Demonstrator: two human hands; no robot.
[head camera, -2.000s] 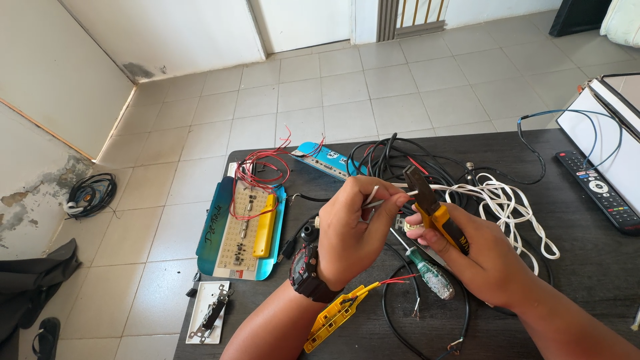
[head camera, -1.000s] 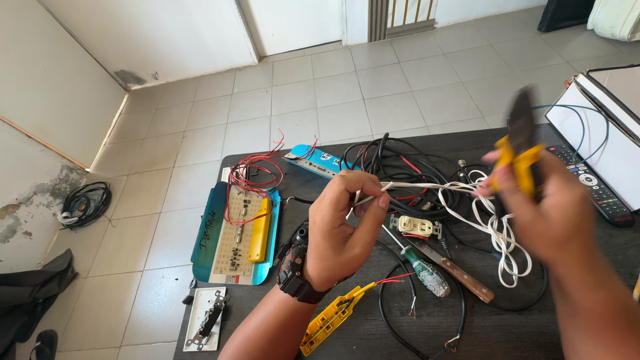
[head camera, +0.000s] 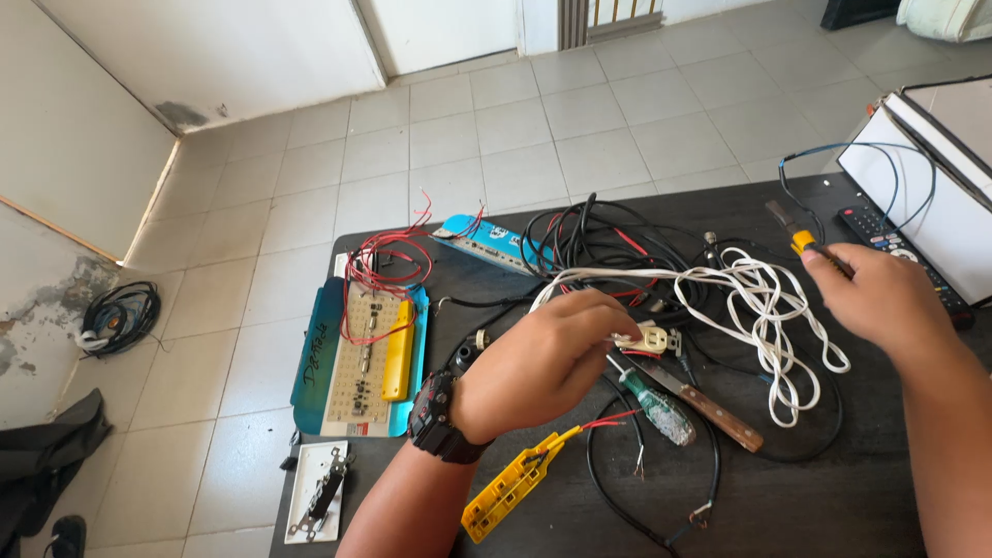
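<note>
My left hand (head camera: 542, 368), with a black watch on its wrist, is over the middle of the dark table; its fingertips are at the cream electrical outlet (head camera: 647, 339), and the white cable (head camera: 620, 273) runs in behind the hand. What its fingers grip is hidden. My right hand (head camera: 876, 294) is closed around yellow-and-black pliers (head camera: 802, 236) at the right, by the remote control. Below the outlet lie a green-handled screwdriver (head camera: 659, 407) and a wooden-handled knife (head camera: 717, 415). A yellow plastic casing (head camera: 511, 488) with red wires is near my left forearm.
A component board (head camera: 360, 356) on a blue tray bears red wires and a yellow piece. A white plate (head camera: 318, 492) lies front left. Coiled black cables (head camera: 589, 232) sit at the back beside a blue case (head camera: 496, 244). A remote control (head camera: 872, 229) and white box (head camera: 907, 201) stand right.
My right hand has moved right and away from my left hand, with the pliers still in it. My left hand has come down towards the outlet.
</note>
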